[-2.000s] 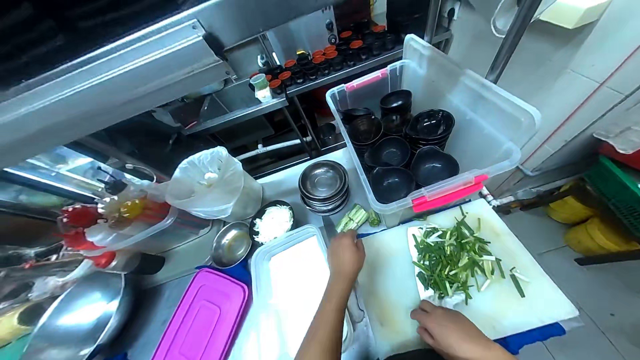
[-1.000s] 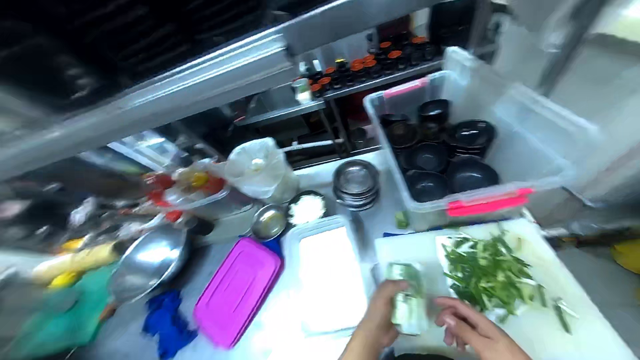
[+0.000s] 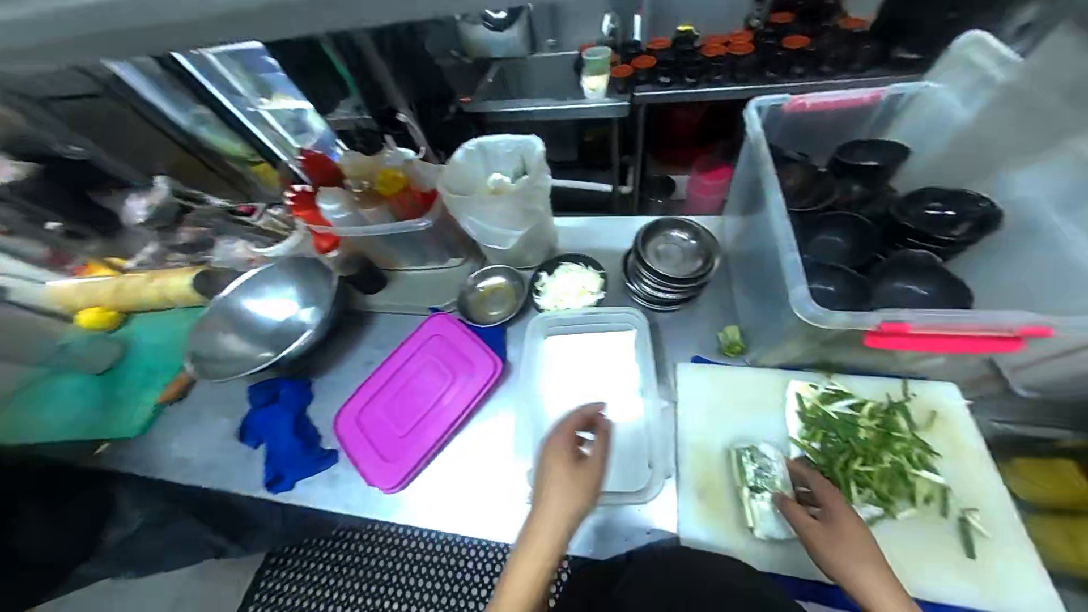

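Observation:
My left hand (image 3: 574,463) is over the near part of a clear plastic container (image 3: 650,408) with a white bottom; its thumb and a finger curl together, and whether something small is between them is unclear. My right hand (image 3: 820,514) touches the right side of a pale green and white bundle (image 3: 761,489), which looks wrapped, on the white cutting board (image 3: 705,425). Beside that hand lies a heap of cut green leaves and stalks (image 3: 875,446), partly on a white sheet-like thing.
A magenta lid (image 3: 416,399), a blue cloth (image 3: 287,433) and a steel bowl (image 3: 263,319) lie left. Behind are stacked metal bowls (image 3: 676,251), a dish of chopped white food (image 3: 569,286) and a white bag-lined container (image 3: 501,195). A clear tub (image 3: 769,255) of black bowls borders the board.
My left hand has moved off the bundle, left to the clear container. My right hand now touches the bundle. The view has swung left.

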